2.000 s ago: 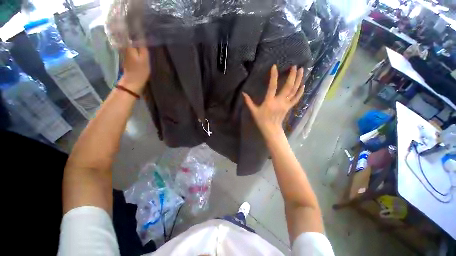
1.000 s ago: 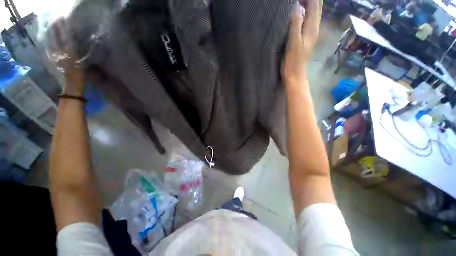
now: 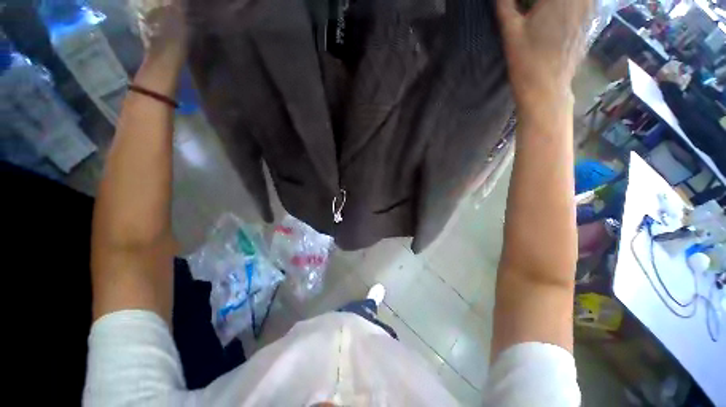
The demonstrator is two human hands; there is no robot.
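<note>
A dark grey-brown jacket [image 3: 374, 143] hangs in front of me, its front and lower hem showing and its top cut off by the upper edge. A small white string loop [image 3: 339, 207] hangs at its front, and a black label [image 3: 336, 32] shows inside. My left hand [image 3: 163, 24] is at the jacket's upper left, partly behind clear film and cut off by the edge; its grip is unclear. My right hand [image 3: 545, 40] is raised at the upper right beside the jacket, fingers bent, fingertips partly hidden, so its hold is unclear.
Crumpled clear plastic bags [image 3: 306, 258] lie on the tiled floor [image 3: 446, 318] below the jacket. A white-topped table [image 3: 661, 278] with cables stands at the right. White stands [image 3: 87, 67] with blue bottles are at the upper left. Dark cloth [image 3: 48, 278] is at the lower left.
My right hand has risen from flat on the jacket to its upper right side. My left hand swung outward and came back partway. The jacket has swung with them, and the film is off its front.
</note>
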